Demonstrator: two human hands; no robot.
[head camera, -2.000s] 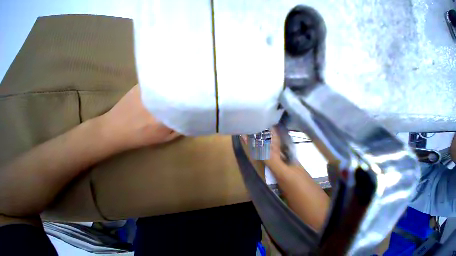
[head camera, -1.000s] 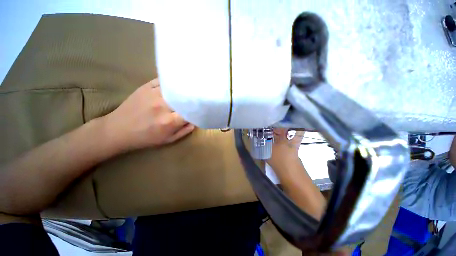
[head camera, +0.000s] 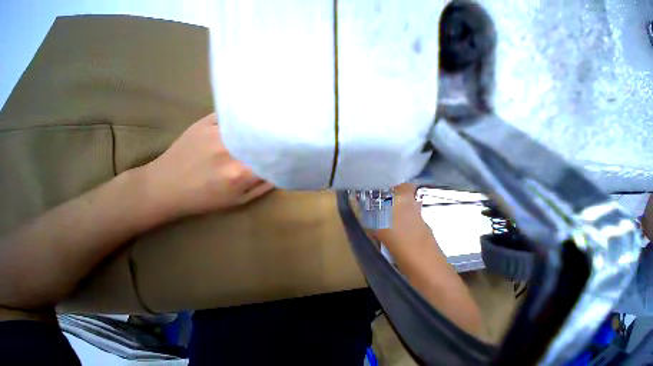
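A tan fabric panel (head camera: 236, 250) with seam lines lies across the white table and over the front edge. The big white sewing machine head (head camera: 322, 93) covers the upper middle and hides the needle area. My left hand (head camera: 208, 168) rests flat on the panel at the head's left side, its fingertips partly hidden by the head. My right hand (head camera: 404, 207) is at the fabric's right end, behind a small ribbed part (head camera: 379, 211); its fingers are mostly hidden. A large chrome loop (head camera: 594, 236) stands in front of my right forearm.
A grey ribbed dial with a spring (head camera: 508, 254) is beside the chrome loop. Tan pieces (head camera: 494, 293) hang at lower right, with blue plastic (head camera: 605, 332) beyond. Pale sheets (head camera: 114, 339) lie at lower left. Part of a person in grey clothing (head camera: 636, 286) shows at the right edge.
The machine head and chrome loop sit further right in the view than one second ago, and the ribbed dial shows more. My left hand has hardly moved on the fabric.
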